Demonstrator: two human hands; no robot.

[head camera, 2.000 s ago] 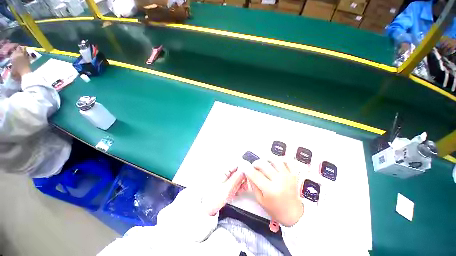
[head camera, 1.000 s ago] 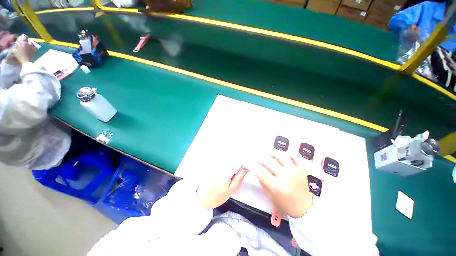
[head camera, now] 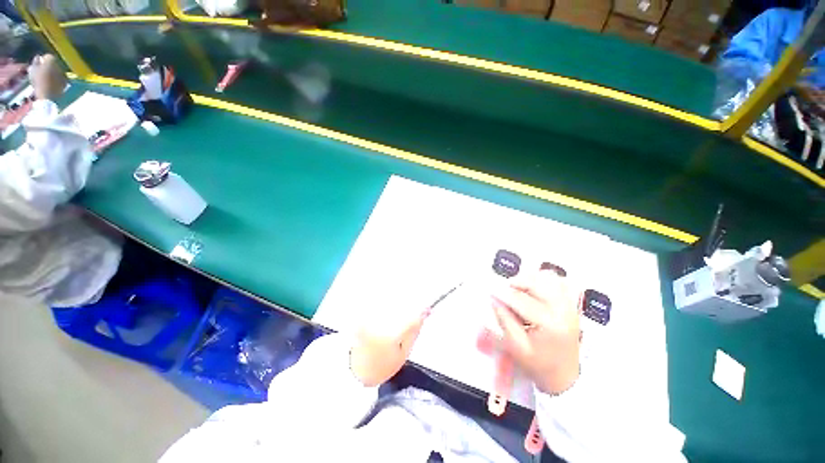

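Smartwatches with black rounded-square faces lie on the white board (head camera: 412,217): one at the left (head camera: 507,263), one at the right (head camera: 596,307) and one partly behind my right hand. My left hand (head camera: 382,348) is at the board's near edge, fingers bent; a thin dark edge sticks out from its fingertips, too unclear to name. My right hand (head camera: 543,330) is over the board with curled fingers; whether it grips anything is unclear. A pink strap (head camera: 499,389) runs below it, and another strap end (head camera: 535,435) hangs at the near edge.
A white bottle (head camera: 176,199) with a metallic top stands at left. A tissue box (head camera: 719,291) and a white card (head camera: 728,374) are at right. The yellow-edged conveyor beyond carries a pink-strapped watch (head camera: 231,76). A person in white sits at left; a blue sleeve shows at upper right.
My right hand has turned and moved slightly right, now covering the lower watch. My hands are farther apart. More pink strap shows below the right hand. The watch on the conveyor has moved left.
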